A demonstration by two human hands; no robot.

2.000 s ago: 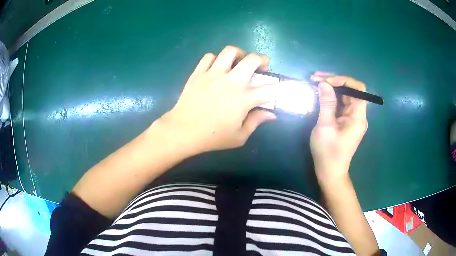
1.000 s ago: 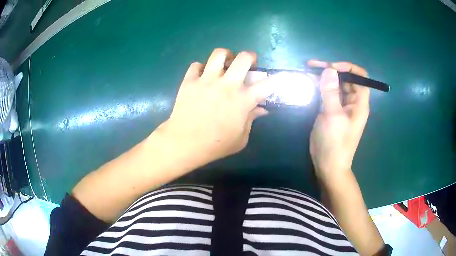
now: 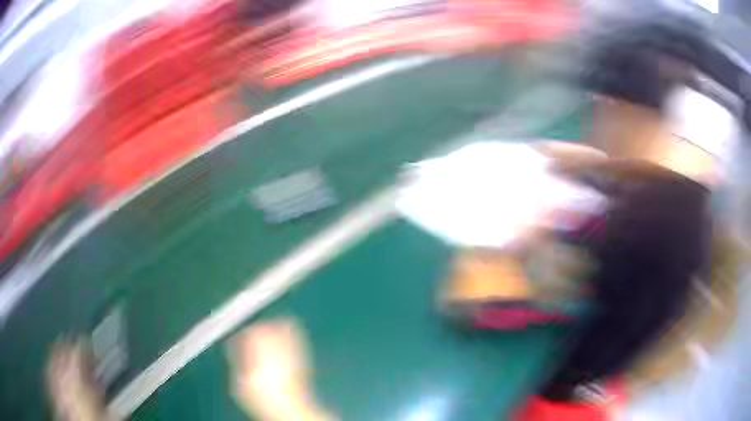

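The view is turned and heavily blurred. My left hand [image 3: 74, 378] is at the lower left, cut off by the bottom edge. It is beside a small pale bar with a dark edge, likely a phone unit [image 3: 111, 341]; whether it touches the unit cannot be told. My right hand [image 3: 272, 370] is to its right over the green bench [image 3: 370, 329], near the pale strip [image 3: 247, 292]. Its fingers and anything in them are too blurred to tell. No slim black tool can be made out.
A pale blurred block [image 3: 294, 196] lies beyond the strip. Red trays [image 3: 165, 107] line the far side. Another person in a dark top [image 3: 650, 238] is at the right, near a glaring white shape [image 3: 486, 193] and an orange-yellow item [image 3: 490, 279] with a pink-red edge.
The view has swung away from the unit between my hands to the bench's far side and another person. My hands now show apart at the lower left.
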